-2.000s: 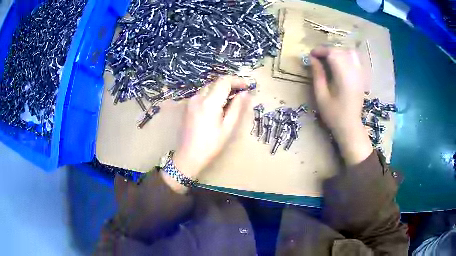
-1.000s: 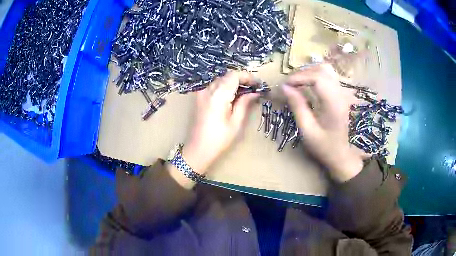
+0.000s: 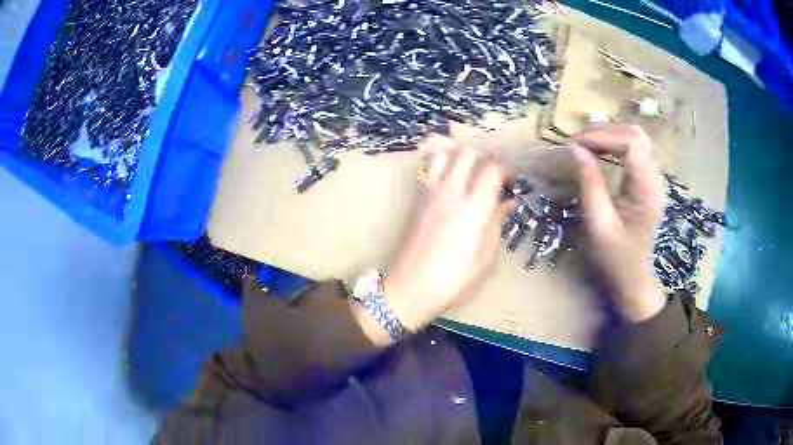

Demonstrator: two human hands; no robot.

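My left hand (image 3: 456, 222), blurred and with a watch on its wrist, reaches its fingertips to the left edge of the centre pile of parts (image 3: 543, 228). Whether it grips a part is hidden. My right hand (image 3: 622, 195) is just above and right of that pile, thumb and finger pinched on what looks like a thin toothpick (image 3: 598, 151), blurred. The cardboard squares (image 3: 587, 83) lie beyond it, with white paste (image 3: 648, 107) and spare toothpicks (image 3: 630, 67). The right-hand pile of parts (image 3: 683, 239) is beside my right wrist.
The main pile of parts (image 3: 400, 74) covers the back left of the cardboard sheet (image 3: 287, 222). One part (image 3: 315, 174) lies apart below it. A blue plastic bin (image 3: 196, 148) of parts stands left. A white round object (image 3: 701, 32) is at the upper right on the green bench (image 3: 761, 261).
My left hand has moved right to the centre pile, and the part seen at its fingertips no longer shows. My right hand has drawn away rightward from it. The whole view has shifted.
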